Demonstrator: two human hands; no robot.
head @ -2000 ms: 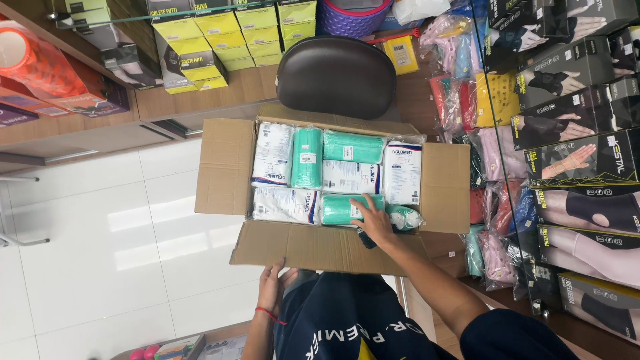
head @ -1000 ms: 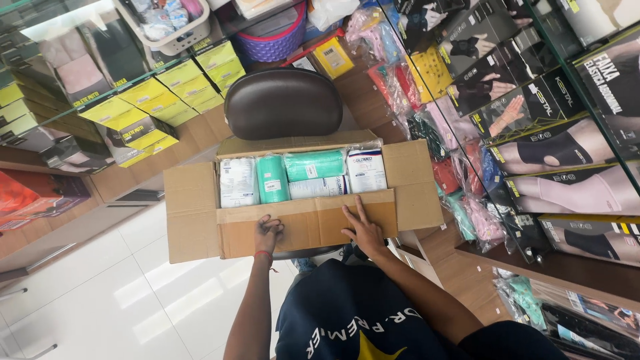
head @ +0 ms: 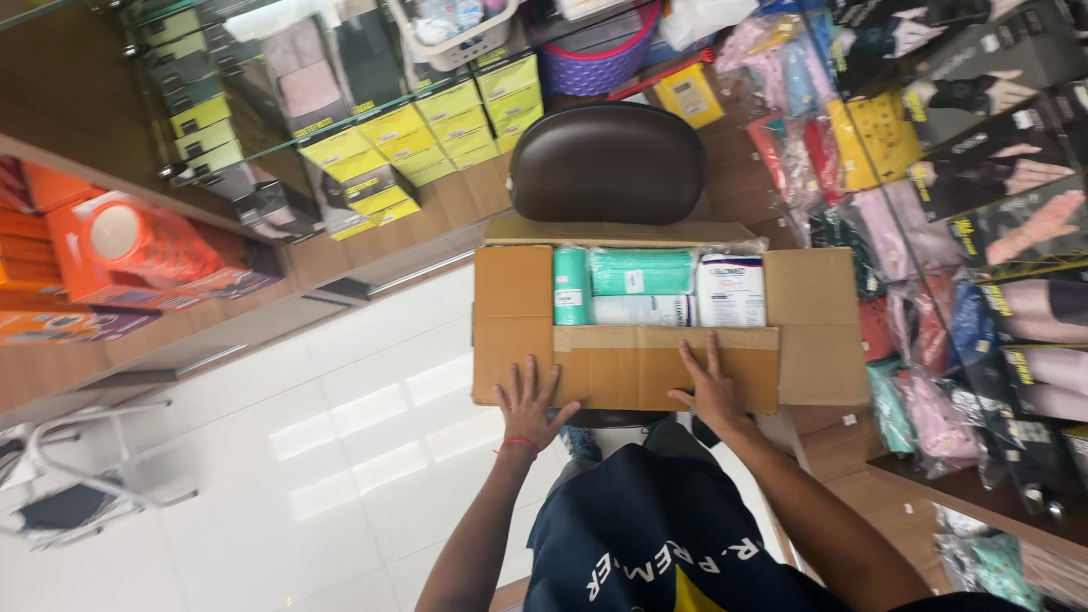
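A cardboard box (head: 625, 365) rests on a chair, its near and left flaps folded inward over part of the contents. Green packs (head: 642, 270) and white plastic packs (head: 731, 291) show in the opening. My left hand (head: 529, 404) lies with spread fingers at the lower left of the box, where the two folded flaps meet. On the near flap toward the right, my right hand (head: 712, 384) presses with its fingers apart. Neither hand grips anything. The right flap (head: 816, 327) is spread outward, and the far flap (head: 620, 231) stands out behind the packs.
The dark chair back (head: 608, 163) rises behind the box. Yellow-and-black product boxes (head: 382, 149) and a purple basket (head: 595, 68) stand beyond it. Bagged garments (head: 935, 408) and boxed braces (head: 1020, 238) line the right. A metal-framed chair (head: 85, 476) is at the lower left.
My right hand has left the green pack it touched. The near flap, earlier spread outward, now covers the front packs. The left flap has folded inward, and my left hand rests there.
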